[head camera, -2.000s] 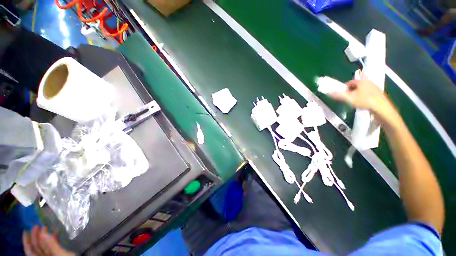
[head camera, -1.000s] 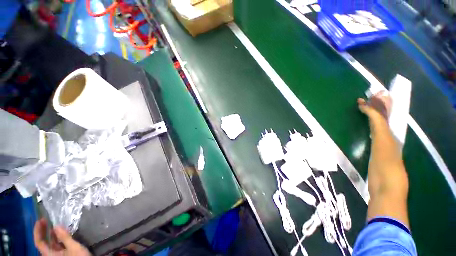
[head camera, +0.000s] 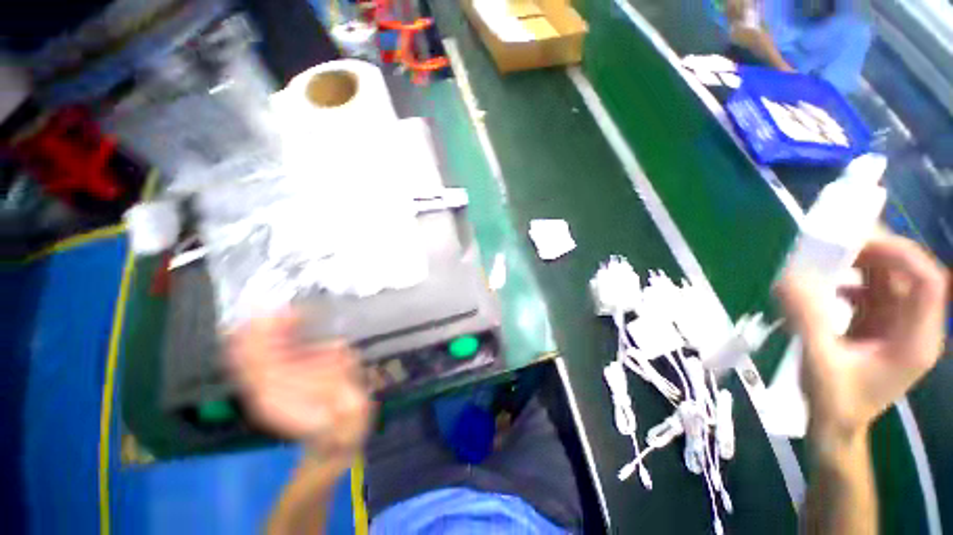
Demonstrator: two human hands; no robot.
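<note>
My left hand (head camera: 298, 381) is blurred, with fingers apart and nothing in it, over the front edge of the machine. My right hand (head camera: 873, 324) is at a long white strip (head camera: 826, 246) on the conveyor, thumb on one side and curled fingers on the other; blur hides whether it grips the strip or a small white piece. White chargers (head camera: 658, 313) with pins and tied cables lie bunched to the left of this hand. Clear crinkled film (head camera: 246, 235) covers the work area of the machine (head camera: 418, 303), whose middle is washed out by glare.
A large white roll (head camera: 332, 89) stands behind the film. Green buttons (head camera: 464, 346) are at the machine's front. A small white pad (head camera: 551, 238) lies on the belt. An open cardboard box (head camera: 538, 47) and a blue basket (head camera: 799, 125) are farther back, with another person's arm beside the basket.
The view has swung left. My left hand has risen from the lower left corner to the machine's front. My right hand has come nearer, its fingers curled at the strip. The other person's arm has come into view.
</note>
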